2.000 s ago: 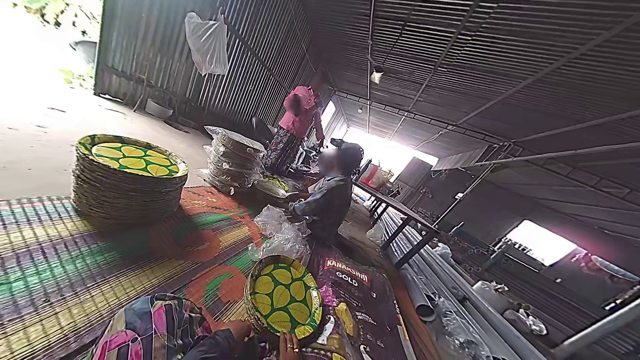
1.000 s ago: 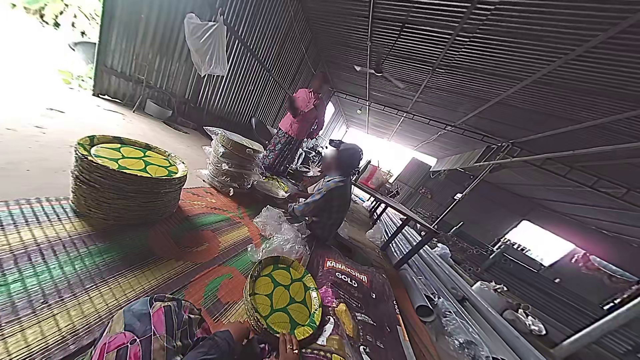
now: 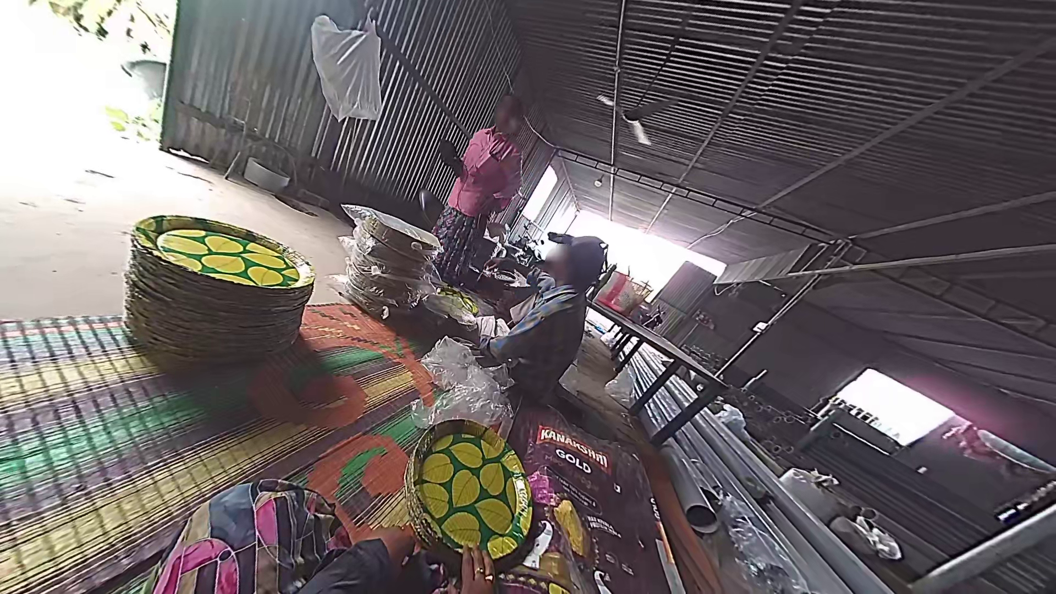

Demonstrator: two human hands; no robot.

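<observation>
A small stack of round plates printed with yellow leaves on green (image 3: 470, 487) stands tilted at the lower middle. My right hand (image 3: 476, 569) grips its near rim, fingers on the printed face. My left hand (image 3: 398, 544) is at the stack's lower left side, partly hidden by the dark sleeve and the plates; its fingers cannot be made out. A tall stack of matching plates (image 3: 216, 305) sits on the striped mat (image 3: 99, 445) at the left. Crumpled clear plastic (image 3: 466, 384) lies just beyond the plates near my hands.
A printed sack (image 3: 590, 495) lies at the right of my hands. Plastic-wrapped plates (image 3: 388, 264) stand farther back. A person in a checked shirt (image 3: 540, 330) sits ahead; another in a pink top (image 3: 487, 177) stands behind. Metal pipes (image 3: 742, 503) run beside a long table (image 3: 652, 334).
The standing person's upper body and arms have shifted, and the seated person's arms have moved a little. My hands and the plates stay in about the same place.
</observation>
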